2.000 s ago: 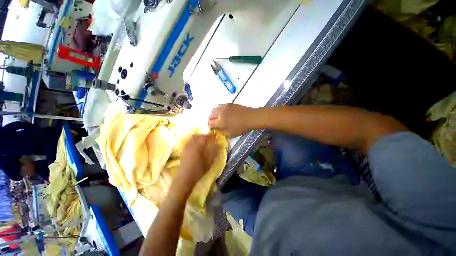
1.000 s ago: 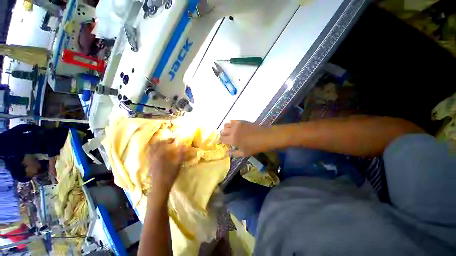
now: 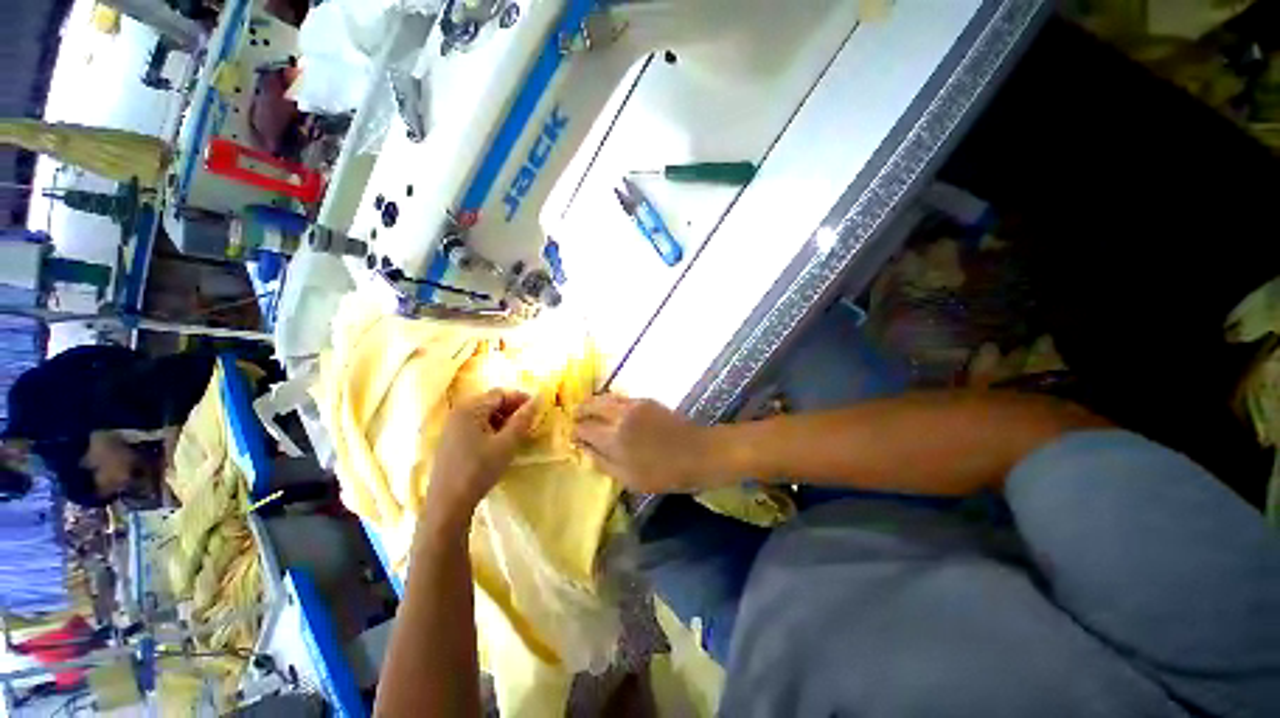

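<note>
A large crumpled pale-yellow cloth [image 3: 400, 386] lies on the machine table and hangs over its near edge. My left hand [image 3: 482, 446] comes up from the bottom, with thumb and fingers pinching the cloth. My right hand [image 3: 635, 441] comes from the right and holds the cloth at its near edge, a short gap from my left hand. The cloth between the hands is bunched near the needle area, and its seam is too bright and blurred to make out. A whitish sheer part [image 3: 555, 596] hangs at the lower end.
A white JACK sewing machine [image 3: 491, 161] stands behind the cloth. Blue snips [image 3: 651, 229] and a green-handled tool [image 3: 709, 173] lie on the table [image 3: 702, 302]. A marked tape strip [image 3: 842, 225] runs along the near edge. A person [image 3: 105, 421] sits at the left beside yellow garments [image 3: 211, 533].
My right hand has moved down and towards my left hand. My left hand went leftward from its first place, then slightly right again. The cloth is spread differently; the tools lie unmoved on the table.
</note>
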